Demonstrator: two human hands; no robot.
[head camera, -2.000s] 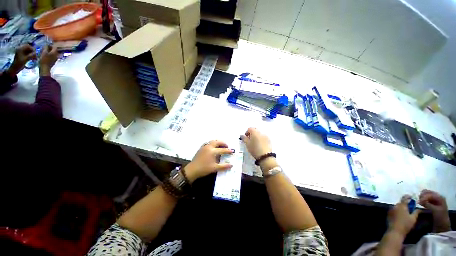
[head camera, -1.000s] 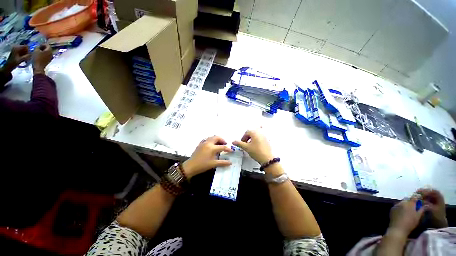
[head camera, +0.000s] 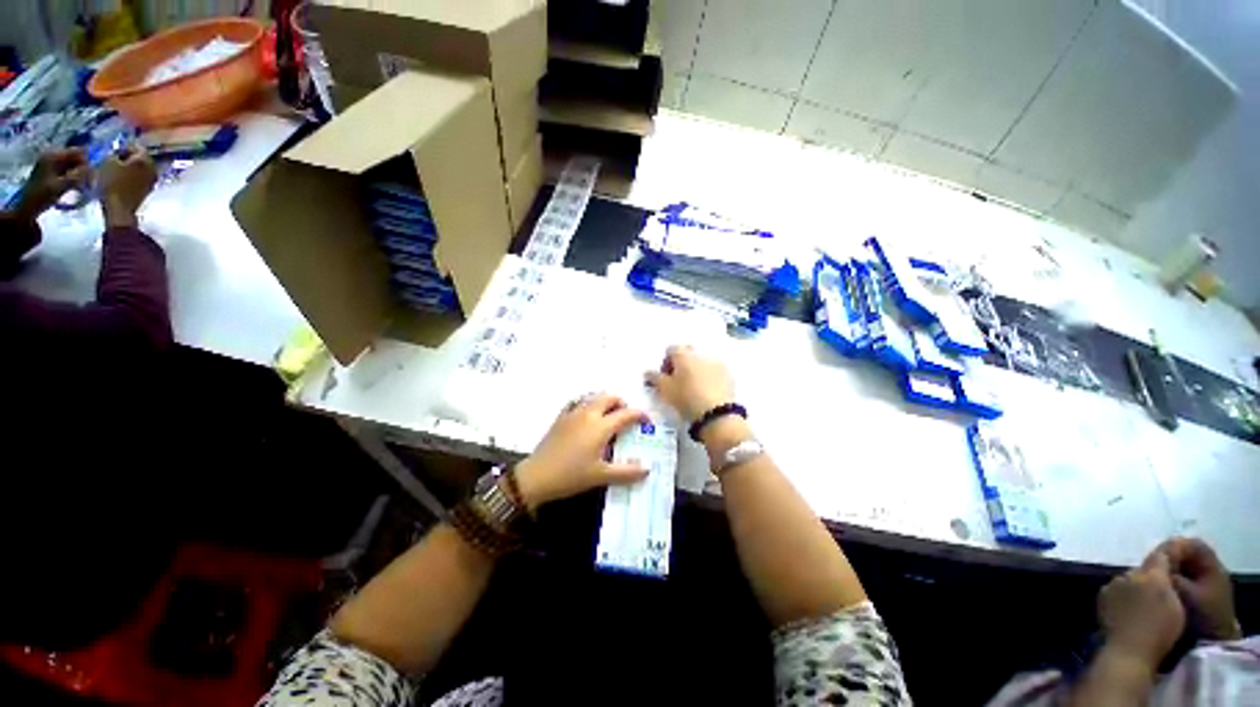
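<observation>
A slim white retail box with blue edges (head camera: 638, 514) lies at the table's front edge, its near end jutting over it. My left hand (head camera: 587, 445) grips the box's upper part, thumb on its face and fingers at the far end. My right hand (head camera: 694, 384) is just beyond and right of the box's far end, apart from it, fingertips low over the white table. Whether it holds something small cannot be told. An open brown carton (head camera: 325, 235) on its side holds a stack of blue-edged boxes (head camera: 411, 246). A printed label sheet (head camera: 532, 269) lies right of it.
A flat white-and-blue stack (head camera: 712, 263) and a loose pile of retail boxes (head camera: 891, 318) lie beyond my hands. A single box (head camera: 1010, 483) lies at right. Other people's hands work at far left and lower right. An orange basket (head camera: 180, 69) stands back left.
My right hand has left the box's far end and moved slightly away. The box sits slightly lower in view under my left hand. The right-hand neighbour's hands have come together.
</observation>
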